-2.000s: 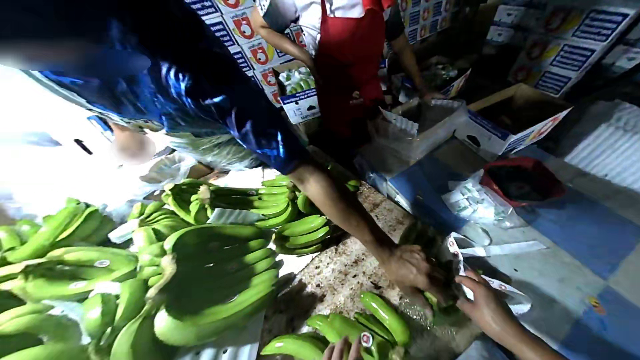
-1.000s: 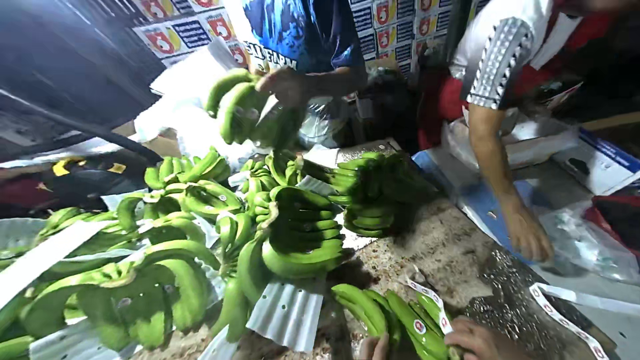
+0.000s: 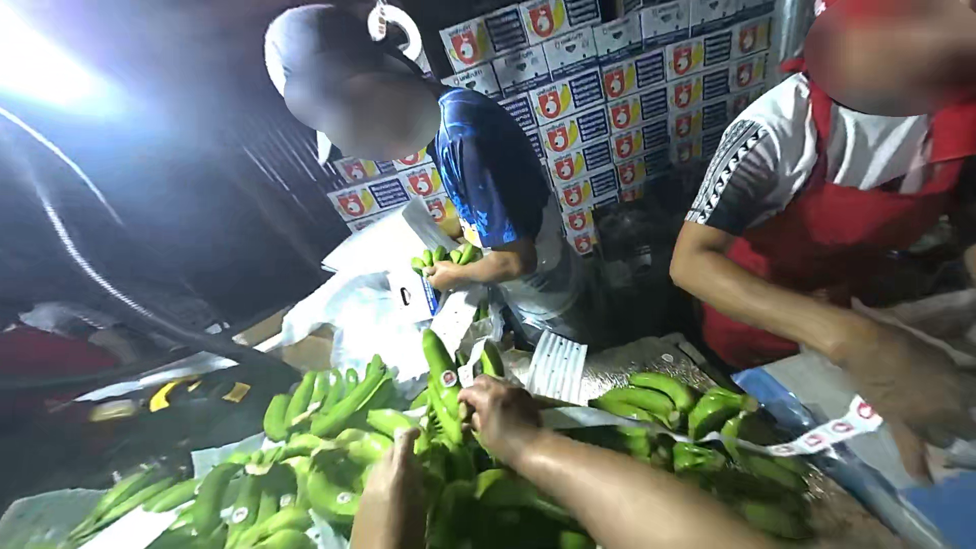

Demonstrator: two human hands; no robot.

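My left hand is at the lower middle, its visible digit against the left side of an upright green banana cluster; its other fingers are hidden. My right hand pinches the end of a white sticker strip at the cluster's right side. One banana there bears a round sticker. The strip runs right behind my forearm, over more green bananas, towards a co-worker's blurred hand. Many green bananas with round stickers lie left of my left hand, among white sheets.
A co-worker in blue holds green bananas above a carton at the back. Another in a red apron reaches in from the right. Printed cartons are stacked behind. A white padded sheet lies beyond my right hand.
My hands have moved from the bananas at the table's front edge to the upright cluster by the pile. The co-worker in blue has moved bananas from over the pile to the carton. View has swung.
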